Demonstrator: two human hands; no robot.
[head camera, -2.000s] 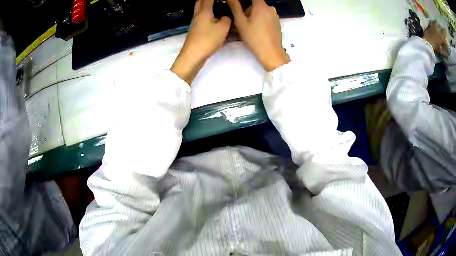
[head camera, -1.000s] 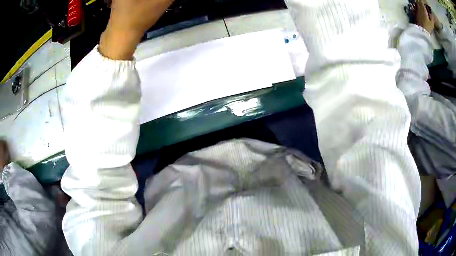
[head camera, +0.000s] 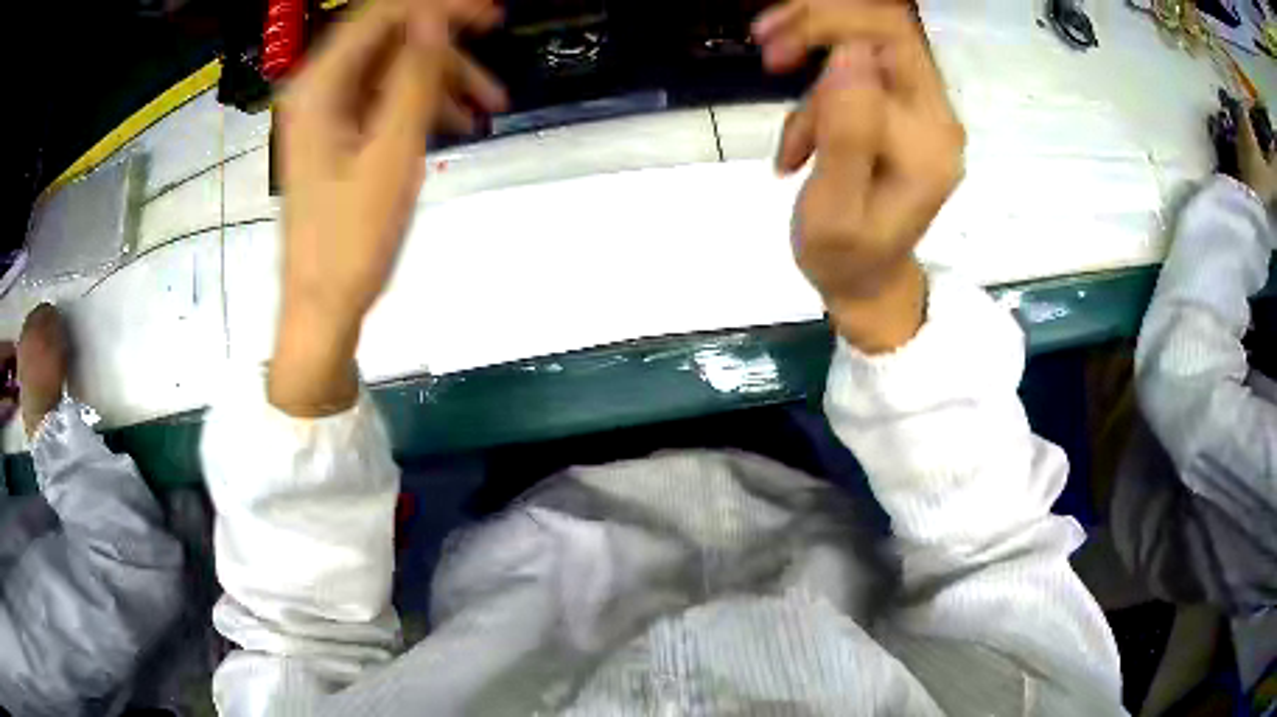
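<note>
The black clamping fixture (head camera: 616, 67) lies at the top edge of the view, partly cut off. Small round shiny shapes show in it, too blurred to tell. A red ribbed clamp handle (head camera: 283, 38) stands at its left end. My left hand (head camera: 367, 154) is raised at the fixture's left part, blurred, fingers apart, with nothing seen in it. My right hand (head camera: 871, 147) is over the fixture's right end, blurred, fingers partly curled; whether it holds something cannot be told. White paper (head camera: 602, 252) lies on the bench between my wrists.
The bench has a green front edge (head camera: 588, 399). A clear plastic bag or sheet (head camera: 84, 217) lies at the left. A person's hand (head camera: 42, 364) is at the left, another person's sleeve (head camera: 1204, 280) at the right. A small dark looped item (head camera: 1073, 21) lies at the upper right.
My hands were together at the fixture two seconds ago and are now apart. Since one second ago, my right hand has come back into view and both hands sit lower in the picture.
</note>
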